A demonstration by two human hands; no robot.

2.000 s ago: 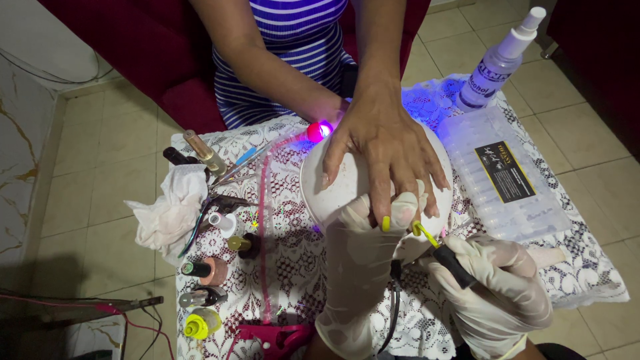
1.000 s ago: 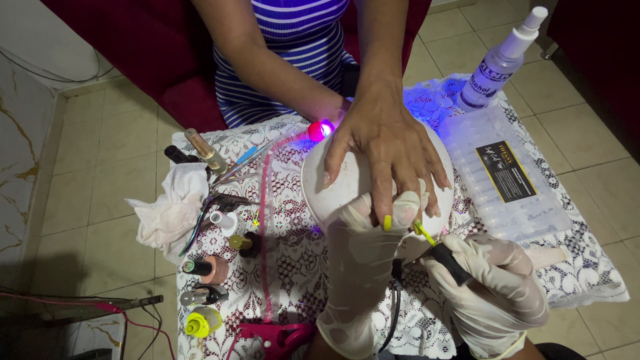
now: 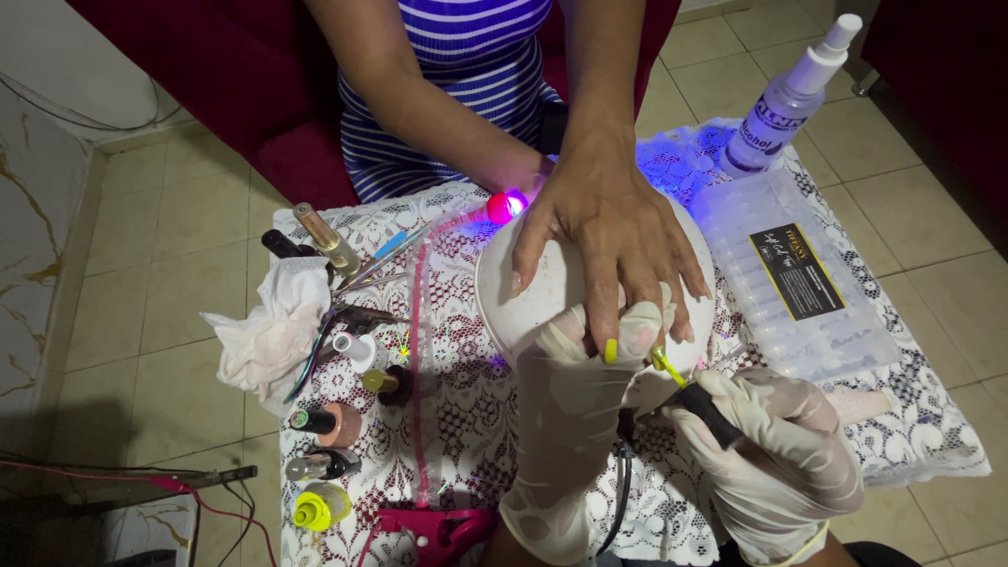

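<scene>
Another person's hand (image 3: 610,213) lies palm down on a white rounded lamp or rest (image 3: 512,315). My left hand (image 3: 587,378), in a pale latex-like glove, holds that person's fingers from below, near the fingertips. One fingernail (image 3: 610,350) is painted yellow. My gloved right hand (image 3: 764,449) grips the black cap handle of a nail polish brush (image 3: 709,413); its yellow-coated bristles touch a neighbouring nail, which shows yellow. An uncapped bottle of yellow nail polish (image 3: 321,505) lies tilted at the lower left of the table.
Several polish bottles, including a pink one (image 3: 342,425), stand left beside a crumpled white tissue (image 3: 276,327) and metal tools. A pink clamp (image 3: 441,531) holds a flexible neck to a glowing light (image 3: 505,207). Right are an alcohol spray bottle (image 3: 776,118) and a clear nail-tip case (image 3: 819,339).
My right hand and the brush have shifted slightly at the other person's nail. My left hand keeps its hold on the fingers.
</scene>
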